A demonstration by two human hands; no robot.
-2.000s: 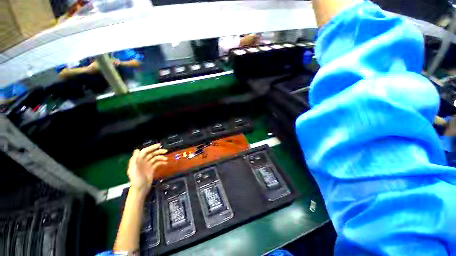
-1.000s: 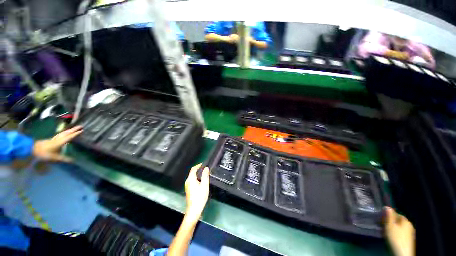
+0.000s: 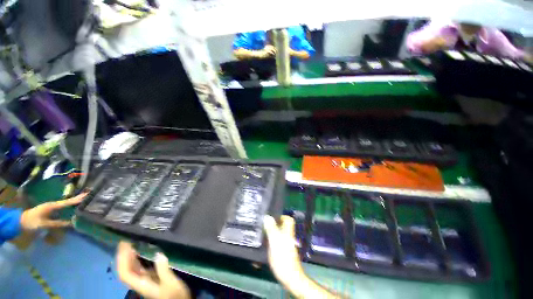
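A black foam tray [image 3: 210, 201] lies at left centre on the left stack. Three clear covers [image 3: 169, 195] fill its left pockets, one pocket is empty, and another cover [image 3: 248, 204] is at its right end. My right hand [image 3: 283, 251] grips the tray's right front corner. My left hand [image 3: 149, 274] is below its front edge, blurred, fingers apart, not visibly touching it. A second tray [image 3: 391, 233] with glossy dark phones [image 3: 371, 233] lies at right on the bench.
Another person's hand [image 3: 52, 213] is at the tray's left end. An orange mat [image 3: 374, 173] with small parts lies behind the right tray, with a rear foam tray [image 3: 368, 146] beyond. A metal upright [image 3: 213, 105] stands behind. Two people are across the bench.
The tray with clear covers has moved left from in front of the orange mat onto the left stack, uncovering the tray of phones. Both my hands have moved left; my left hand has let go.
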